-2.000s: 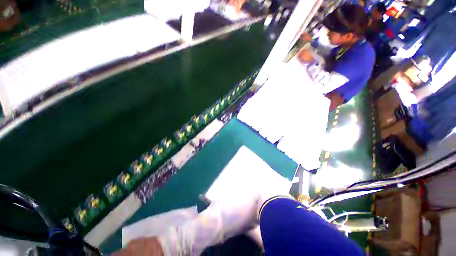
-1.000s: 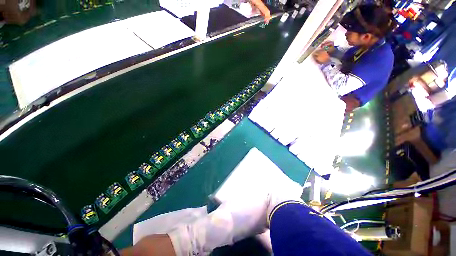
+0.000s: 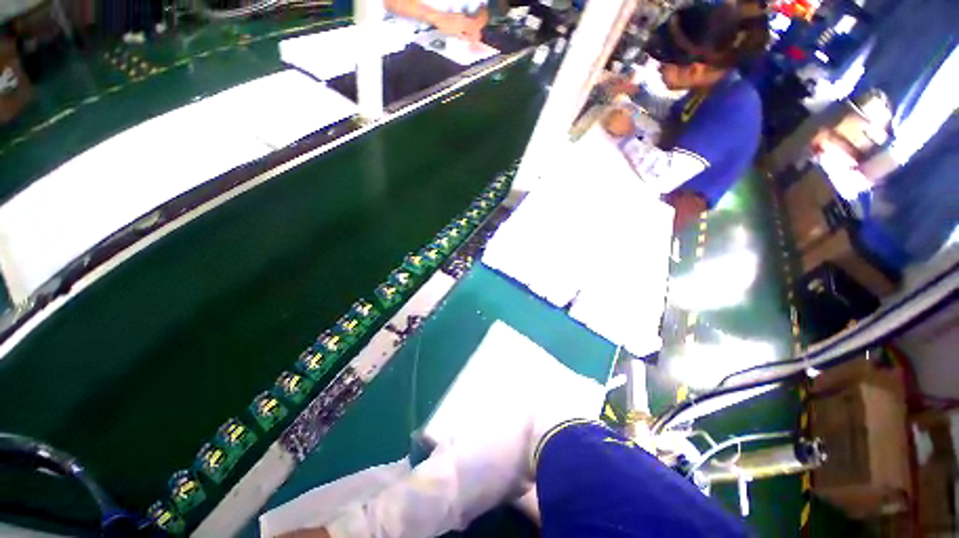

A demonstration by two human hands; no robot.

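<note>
A close row of small green circuit boards (image 3: 233,433) with yellow and blue parts lies along the near edge of the dark green conveyor belt (image 3: 242,273). My right hand (image 3: 303,533) shows only as a sliver at the bottom edge, left of centre, at the end of a pale sleeve; its fingers and anything in them are cut off. A white sheet (image 3: 284,513) lies by that forearm. A curved black hose (image 3: 53,454) leads to a dark fitting (image 3: 126,521) in the bottom left corner. My left hand is out of the picture.
A white block or sheet (image 3: 500,368) lies on the teal mat (image 3: 463,310). White trays or sheets (image 3: 589,236) stand beyond it, near a slanting white post (image 3: 573,95). A person in blue (image 3: 720,126) sits beyond. Cables and a silver cylinder (image 3: 768,458) are at the right.
The view has shifted, and the row of boards, sheets and other worker now sit further left than one second ago. My right hand and the black fitting show less at the bottom edge.
</note>
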